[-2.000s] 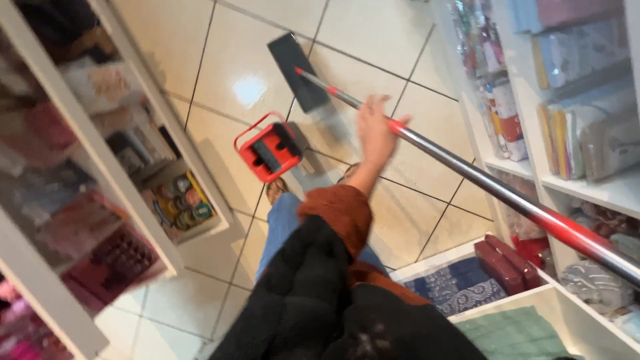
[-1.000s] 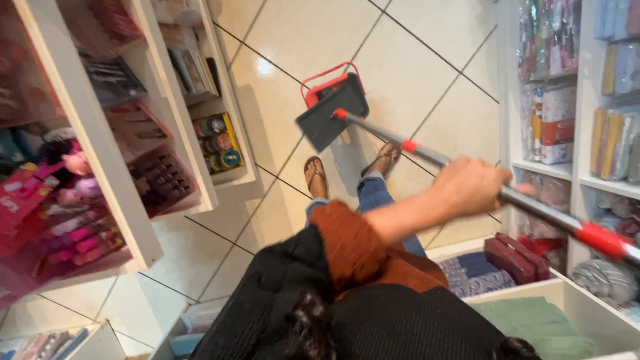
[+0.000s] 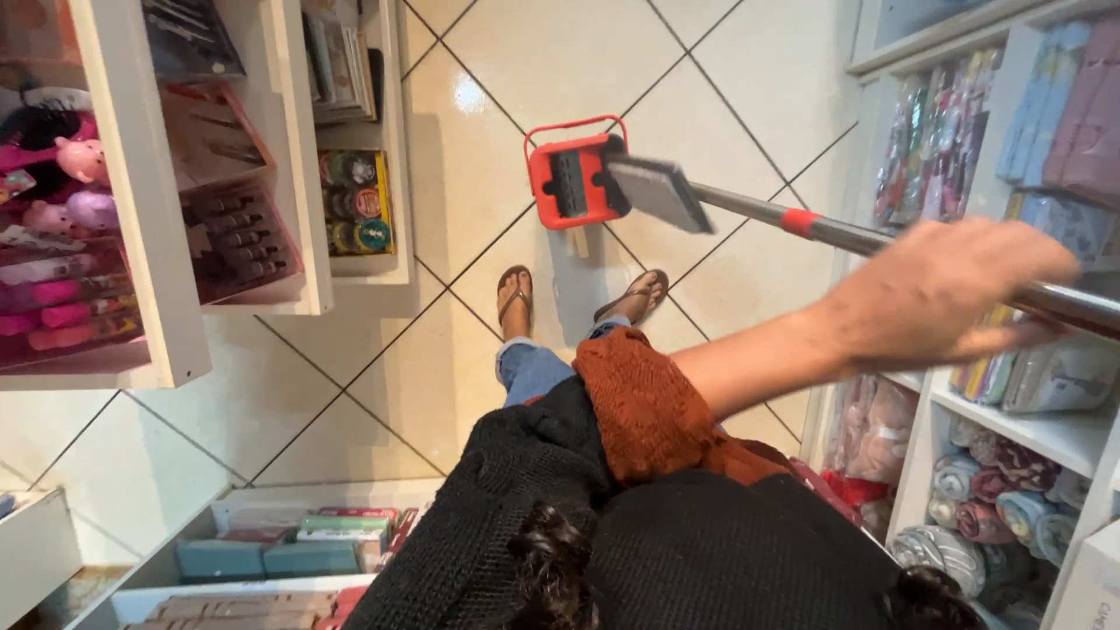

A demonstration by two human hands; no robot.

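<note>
My left hand [image 3: 958,293], slightly blurred, reaches across my body to the right and is closed around the grey and red pole [image 3: 757,206] of a flat mop. The mop's rectangular head [image 3: 661,192] is tilted, its pale grey pad side showing, and overlaps the right edge of a small red bucket [image 3: 560,214] from this view. That bucket stands on the tiles in front of my feet, with a dark slotted insert and its red carrying handle on the far side. My right hand is out of view; the pole's upper end leaves the frame at the right.
Tiled floor [image 3: 490,219] lies around the bucket and my sandalled feet [image 3: 516,297]. White open drawers [image 3: 162,306] of packaged goods stick out at the left. White shelving [image 3: 1032,420] with wrapped textiles stands right. A low display bin [image 3: 201,521] is at the lower left.
The mop head was on the floor beyond the bucket, then over the bucket with its dark side up; now it is at the bucket's right, pad side showing. My left hand has moved right.
</note>
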